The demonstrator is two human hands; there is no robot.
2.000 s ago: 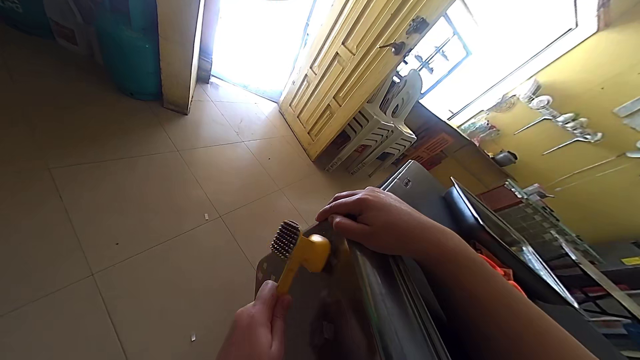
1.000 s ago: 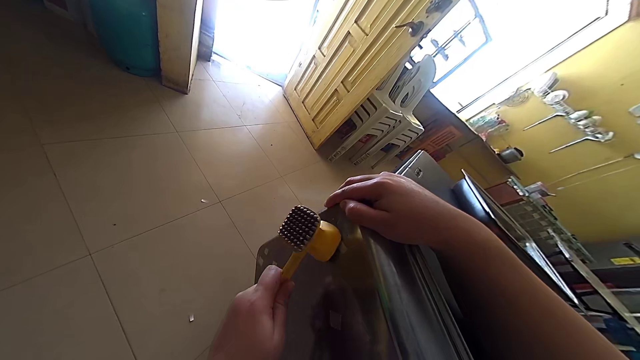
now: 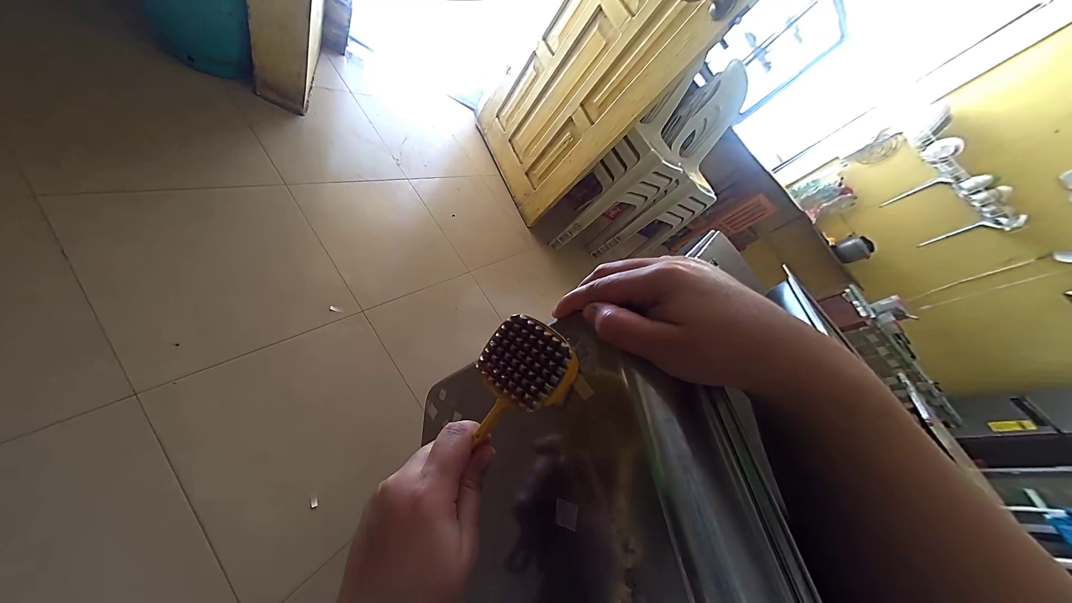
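My left hand is closed around the thin yellow handle of a meat tenderizer mallet. The studded metal face of its head is turned up toward me, and the head lies over a dark, glossy panel, close to its far edge. Whether the head touches the panel cannot be told. Small bits of tape or paper stick to the panel. My right hand rests on the panel's far top corner, its fingers curled over the edge, just right of the mallet head.
Tiled floor with small scraps spreads out at the left. Beyond are a yellow panelled door, stacked white plastic chairs and a teal gas cylinder. Utensils hang on the yellow wall at right.
The mallet has turned in my left hand, so its studded face, seen at an angle before, now faces up toward me. My right hand has stayed on the panel's corner.
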